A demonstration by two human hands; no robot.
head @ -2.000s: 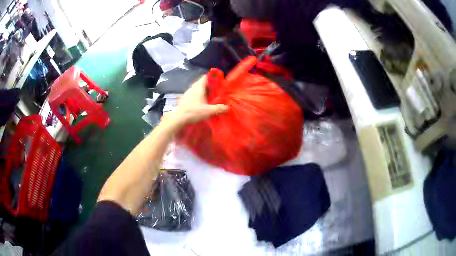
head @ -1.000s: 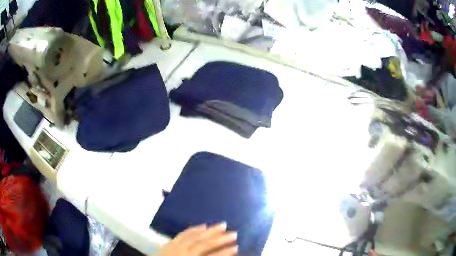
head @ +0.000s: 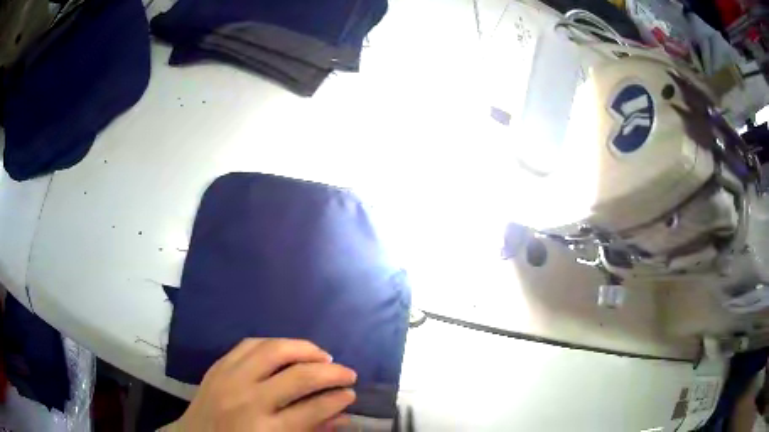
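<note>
A navy fabric piece [head: 274,261], likely a pocket piece, lies flat on the white table with its rounded corners away from me. A dark grey band [head: 375,400] runs along its near edge, and a small navy tab sticks out on its left side. My left hand [head: 274,386] is at the near edge with curled fingers over the fabric and band, holding it; its thumb is not clearly seen. Two narrow dark tips, possibly scissors [head: 406,418], show at the bottom edge beside the band. My right hand is not in view.
Navy pieces with grey ends [head: 270,38] lie at the upper left centre, and a plain navy pile [head: 76,89] at the far left. A cream sewing machine head [head: 649,156] with a blue oval logo stands right. Strong glare covers the table's middle.
The view has swung right from the red bag to the table and machine. Since one second ago, my left hand has moved from flat to curled at the piece's near edge.
</note>
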